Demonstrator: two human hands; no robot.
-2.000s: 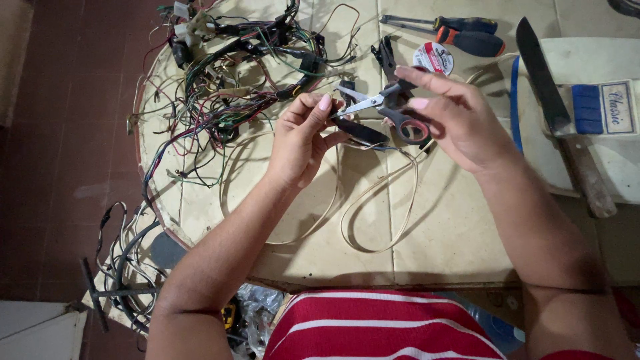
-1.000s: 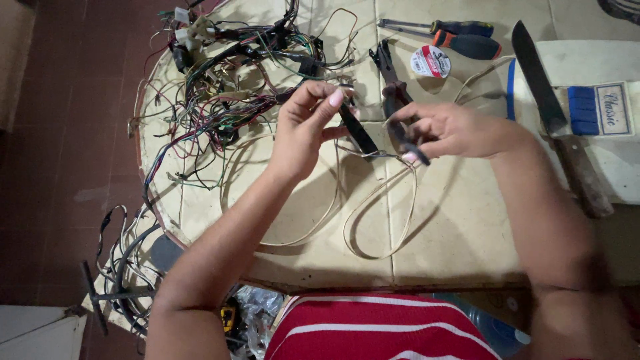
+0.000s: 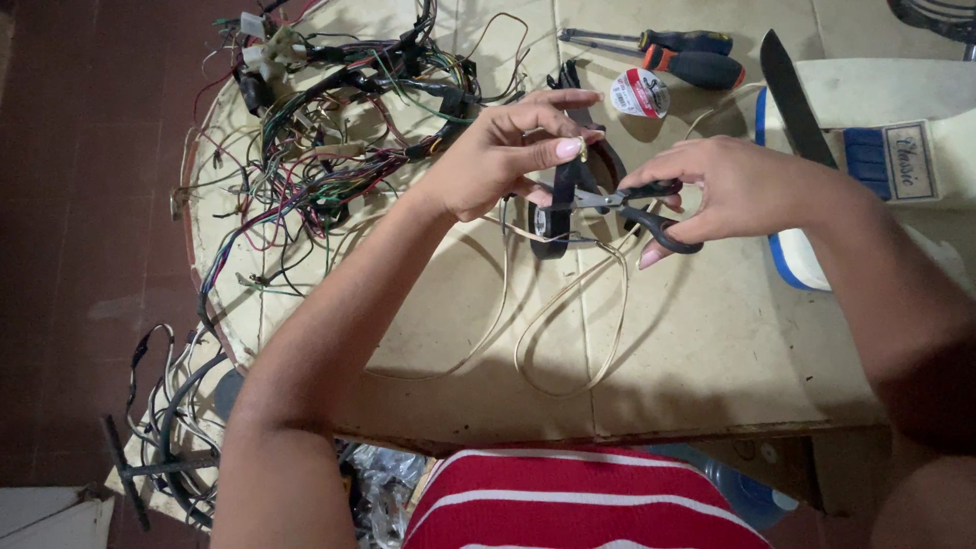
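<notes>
My left hand (image 3: 526,145) pinches a small pale piece between thumb and finger, and a strip of black tape (image 3: 564,183) hangs below it. Down at the strip's lower end is a roll of black electrical tape (image 3: 549,236). With my right hand (image 3: 709,191) I hold scissors (image 3: 610,200) by their black handles, and their blades lie at the tape strip, partly hidden by it. A thin cream cable (image 3: 572,286) loops on the table beneath, its joined wires close to the roll. Behind my left fingers lie dark-handled pliers (image 3: 602,152), partly covered.
A tangled wiring harness (image 3: 343,114) spreads over the table's left. Two screwdrivers (image 3: 694,65) and a round labelled lid (image 3: 640,93) lie at the back. On the right, a large knife (image 3: 793,99) rests across a white and blue appliance (image 3: 846,84). More cables (image 3: 175,404) are at lower left.
The scissors in my right hand, turned away from the tape a second ago, are now at the strip. My left hand still holds its piece.
</notes>
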